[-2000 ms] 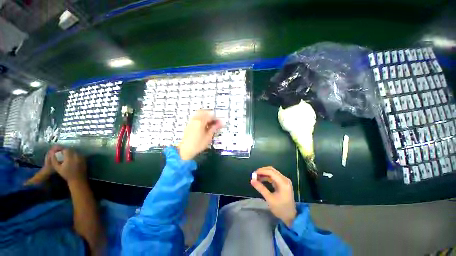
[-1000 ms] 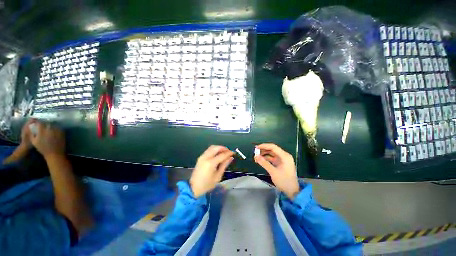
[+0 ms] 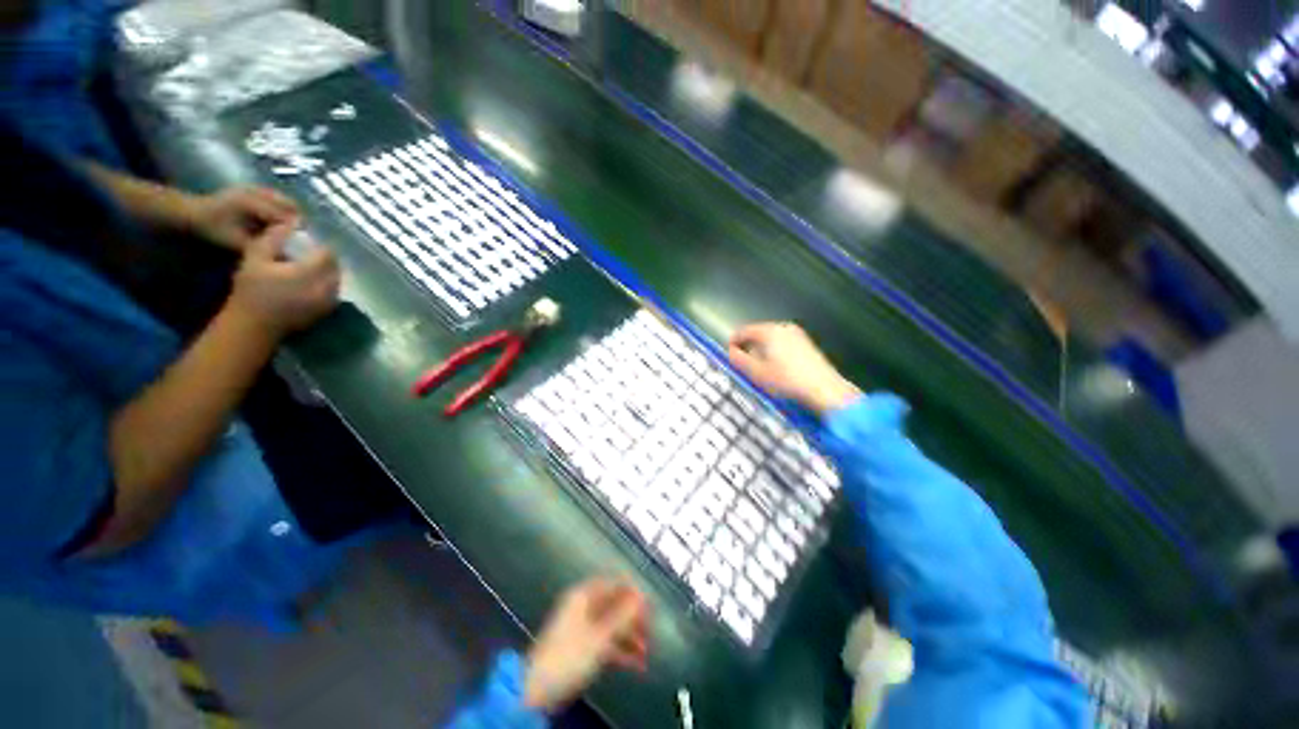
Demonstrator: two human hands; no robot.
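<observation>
The clear tray (image 3: 670, 463) with close rows of white pieces lies slanted in front of me. My right hand (image 3: 784, 363) is over its far edge with the fingers close together; I cannot tell whether they hold a piece. My left hand (image 3: 596, 638) is low, on the near side of the tray, fingers curled and blurred; no piece is clearly visible in it. A small white strip (image 3: 685, 708) shows right of it at the bottom edge.
Red-handled cutters (image 3: 492, 356) lie between my tray and the neighbour's tray (image 3: 442, 228). A neighbour's hands (image 3: 278, 264) are at the left. A white squeeze bag or bottle (image 3: 876, 655) is partly behind my right sleeve. Another tray (image 3: 1118, 686) shows lower right.
The view has turned left and tilted. My hands, close together one second ago, are now apart. The right has reached to the tray's far edge; the white pieces at my fingertips are no longer clearly visible.
</observation>
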